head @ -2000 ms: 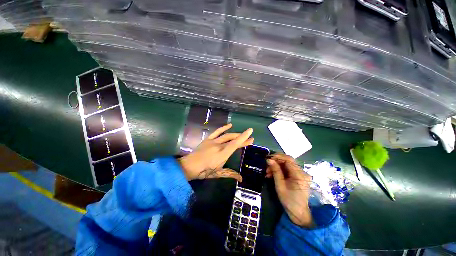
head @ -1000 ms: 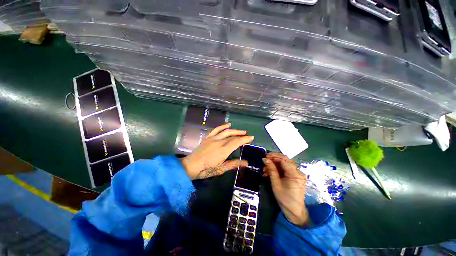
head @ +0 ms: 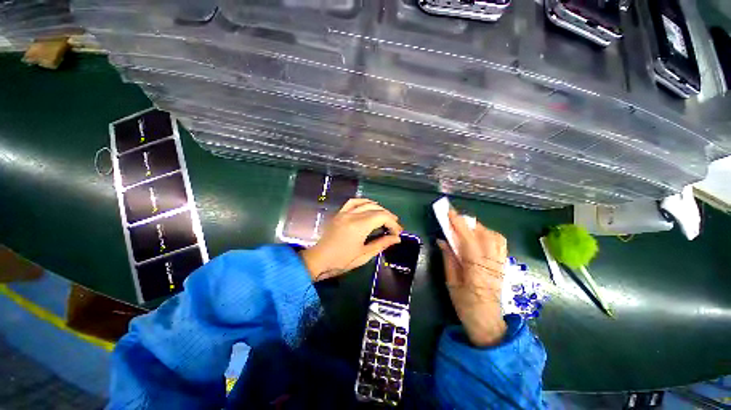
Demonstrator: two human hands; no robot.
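Observation:
An open flip phone [head: 383, 348] lies on the green mat in front of me, keypad toward me. A dark film with a small printed logo [head: 396, 271] covers its screen. My left hand [head: 353, 238] has thumb and fingertips together at the upper left corner of the screen; whether they pinch the film or the phone's edge cannot be told. My right hand [head: 474, 268], right of the phone and apart from it, holds the white card [head: 446, 223], tilted up between thumb and fingers.
A film strip [head: 154, 200] lies at left, and a shorter sheet [head: 308, 210] is beyond my left hand. Stacked clear trays [head: 361, 104] holding phones rise ahead. Liner scraps [head: 523, 288], a green duster [head: 572, 245] and a whitish bottle [head: 613, 219] are at right.
My right hand has left the screen's edge and taken hold of the white card that lay on the mat. My left hand's fingers have closed together at the screen's upper left corner.

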